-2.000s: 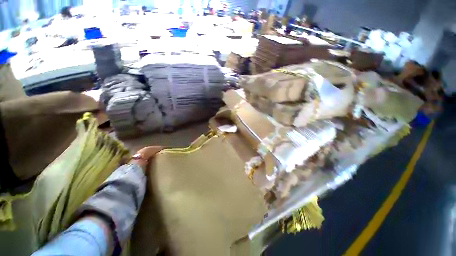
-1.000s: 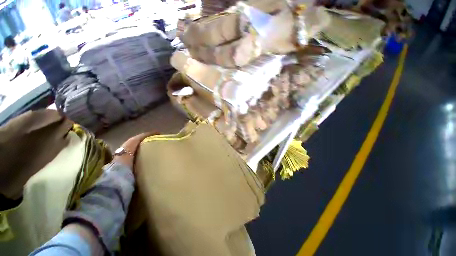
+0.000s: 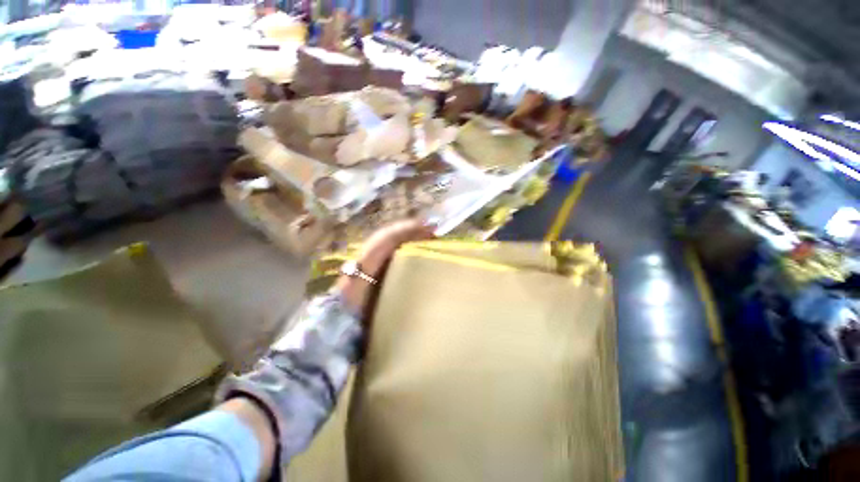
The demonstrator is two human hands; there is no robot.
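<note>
A bundle of khaki-tan panels [image 3: 486,358] with yellow edges stands large in front of me, right of centre. My left hand [image 3: 388,247] is at the bundle's upper left corner, its fingers partly hidden behind the top edge, and grips it. A grey sleeve cover and a light wristband show on that arm. My right hand is not in view. Another khaki panel stack [image 3: 94,348] lies at the lower left, apart from the bundle.
Grey tied bundles [image 3: 160,132] stand at the back left. An open carton [image 3: 273,202] and loose tan pieces [image 3: 377,122] lie beyond my hand. A dark aisle with a yellow line [image 3: 569,209] runs at the right, with a crowded work area [image 3: 783,235] beyond it.
The view has swung to the right. My left hand and the held bundle have moved away from the left stack, towards the aisle, and the bundle now stands more upright.
</note>
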